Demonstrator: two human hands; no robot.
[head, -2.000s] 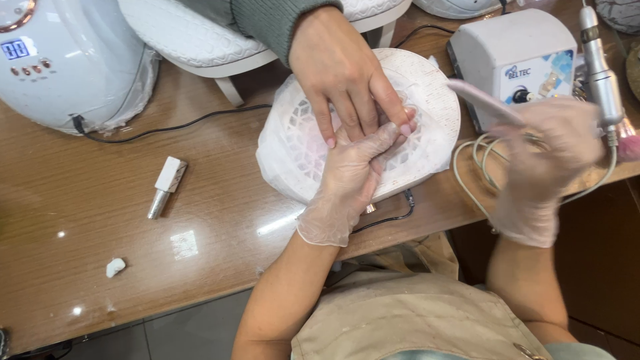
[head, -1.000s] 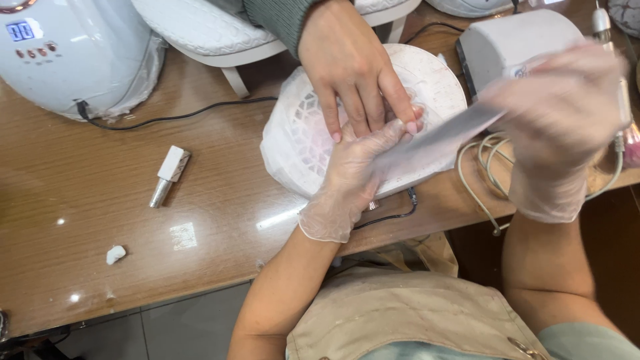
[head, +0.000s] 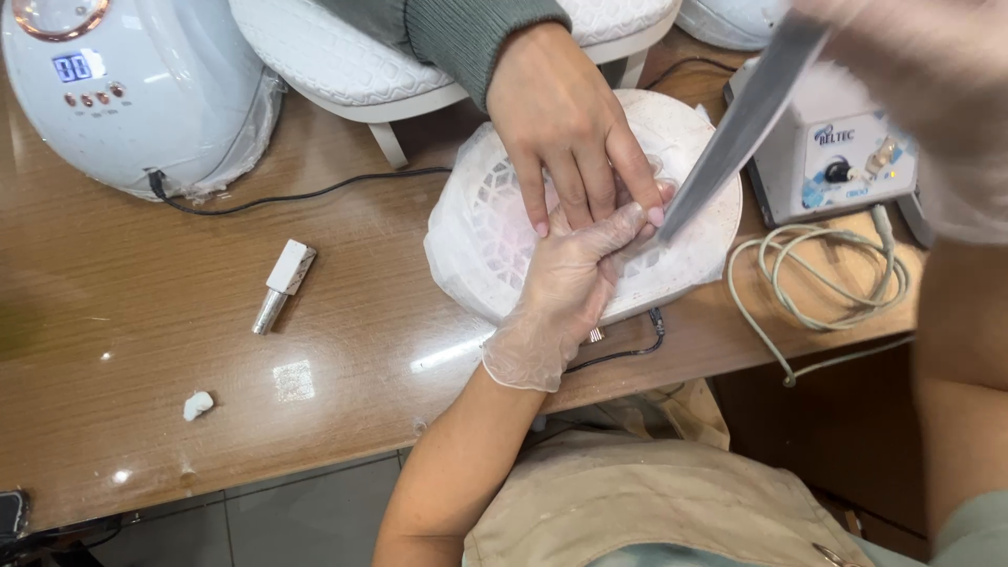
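My left hand (head: 571, 279), in a clear glove, grips a finger of another person's hand (head: 571, 130) above a white nail dust collector (head: 488, 213) with a patterned grille and a thin white cover. That person's wrist is in a grey-green ribbed sleeve. My right hand (head: 921, 87), gloved too and blurred at the upper right, holds a long grey nail file (head: 740, 134). The file slants down so that its tip is at the held fingertip; whether it touches the nail cannot be told.
A nail drill control box (head: 843, 157) with a coiled cable (head: 835, 307) stands at the right. White padded armrests (head: 339, 63) are at the top. A white nail lamp (head: 150, 94), a polish bottle (head: 284, 285) and a crumpled white scrap (head: 198, 405) are on the left.
The file and my right hand have shifted between the frames, and the file now slants more steeply. My left hand keeps its hold on the other person's finger.
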